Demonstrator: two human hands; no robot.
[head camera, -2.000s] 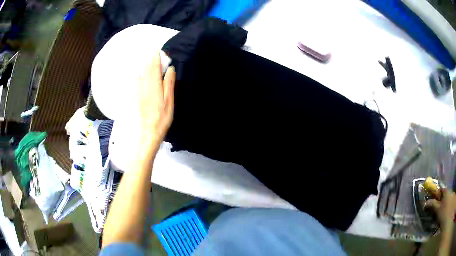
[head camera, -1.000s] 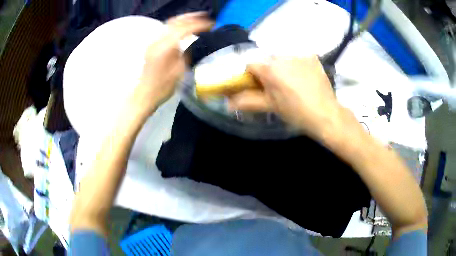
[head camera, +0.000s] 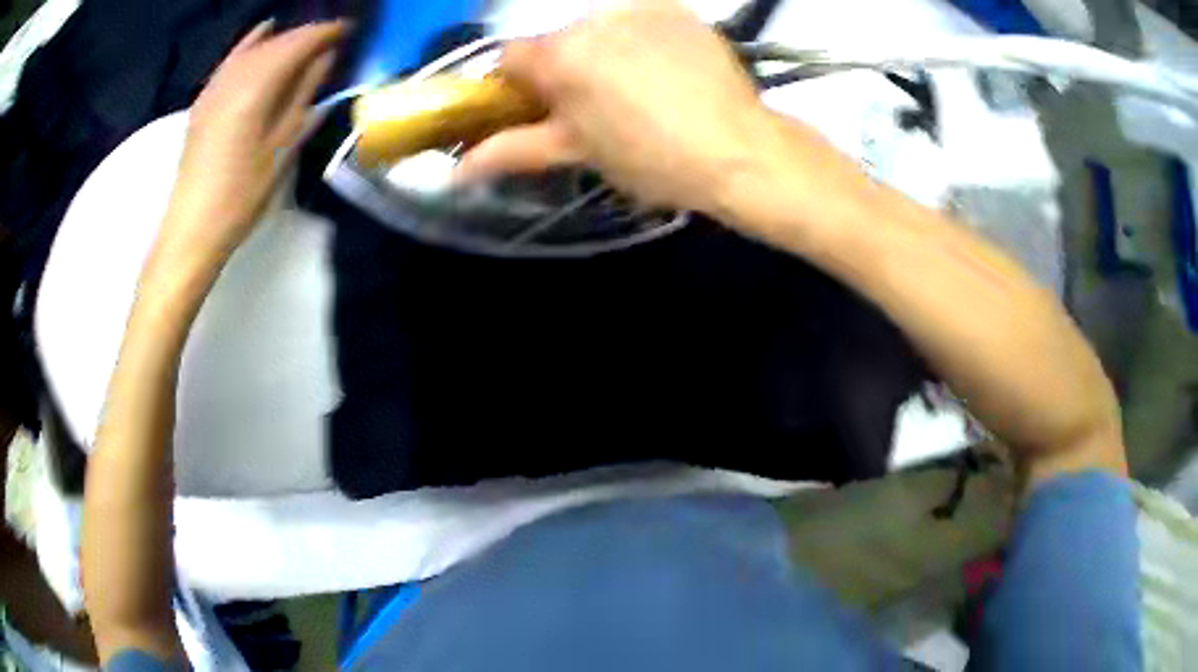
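Note:
A black garment (head camera: 591, 355) lies spread on the white padded pressing board (head camera: 256, 368). My right hand (head camera: 618, 112) grips the yellow-brown handle of the steam iron (head camera: 512, 210), which is over the garment's far left part and slightly blurred. Whether the plate touches the cloth is hard to tell. My left hand (head camera: 250, 138) is at the far left of the garment, beside the iron's tip, fingers raised and apart. Its fingertips lie near dark cloth, and no held thing shows.
More black cloth (head camera: 118, 79) lies at the far left. A blue strip (head camera: 407, 33) is behind the board. A pale hose (head camera: 972, 53) runs from the iron to the right. A blue basket part (head camera: 381, 617) shows below the board.
The iron, parked on the rest at the right two seconds ago, is now in my right hand over the garment. My left hand has stayed at the garment's left end, its fingers now raised.

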